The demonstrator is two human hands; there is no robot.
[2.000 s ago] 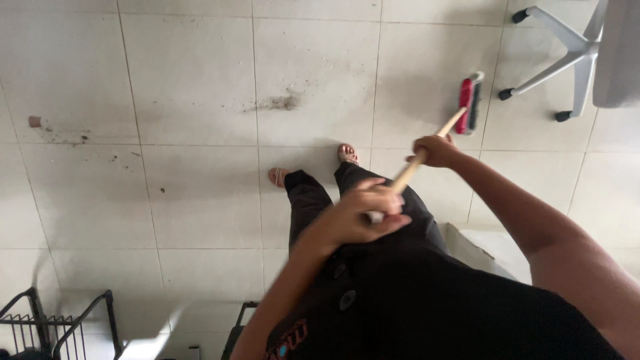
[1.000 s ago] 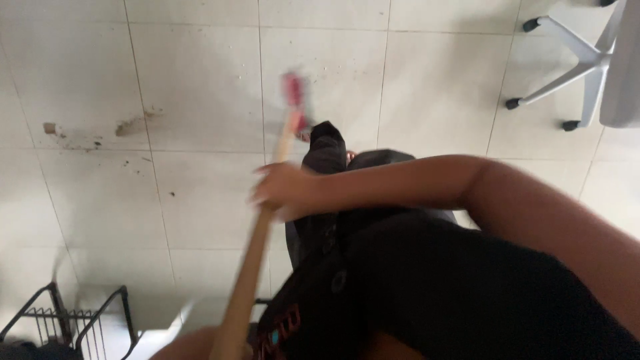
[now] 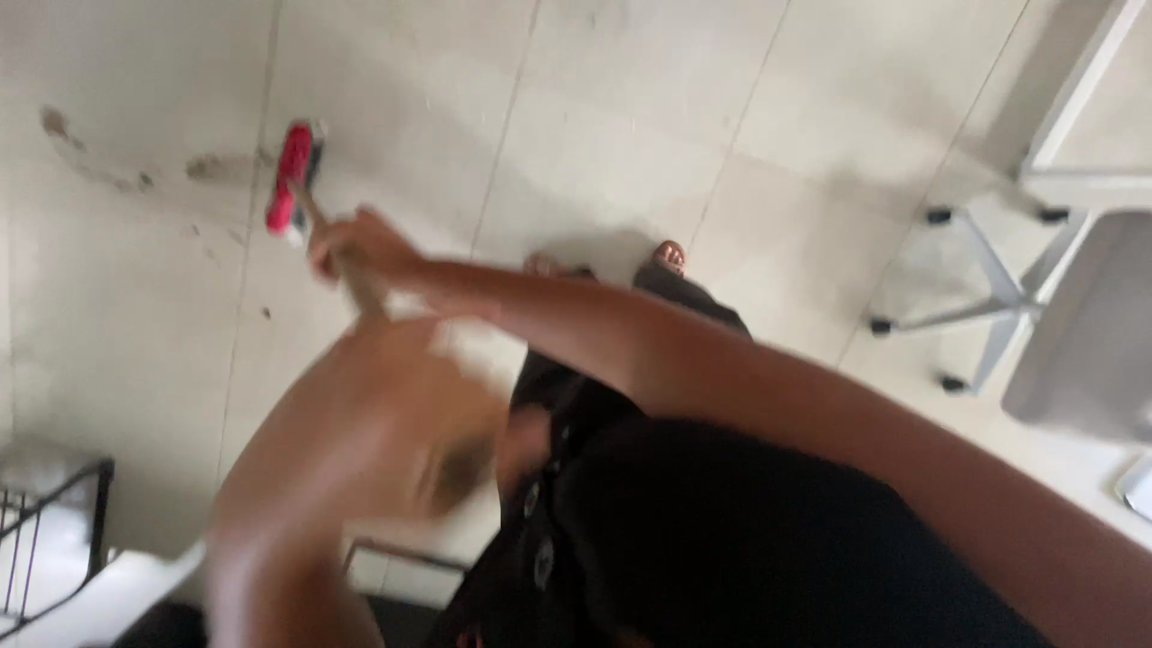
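My right hand (image 3: 364, 247) is closed around the lower part of the wooden handle of a push broom (image 3: 290, 171), whose red head with dark and pale bristles rests at the floor's upper left. My left hand (image 3: 450, 396), badly blurred, is closed on the handle nearer my body, and it hides part of the stick. Brown dirt smears (image 3: 207, 166) lie on the tiles just left of the broom head. Farther left are another brown clump (image 3: 54, 121) and scattered dark crumbs. A small dark speck (image 3: 265, 313) sits below the head.
At the right stands a swivel chair with a grey seat (image 3: 1089, 324) and a castored base (image 3: 1012, 301), near a white frame (image 3: 1080, 99). A black wire rack (image 3: 103, 513) is at the lower left. My feet (image 3: 670, 256) stand on the tiles near the middle.
The broom head has moved from the right of my feet to the left, beside the dirt. My right hand has moved left with it. The view has turned somewhat.
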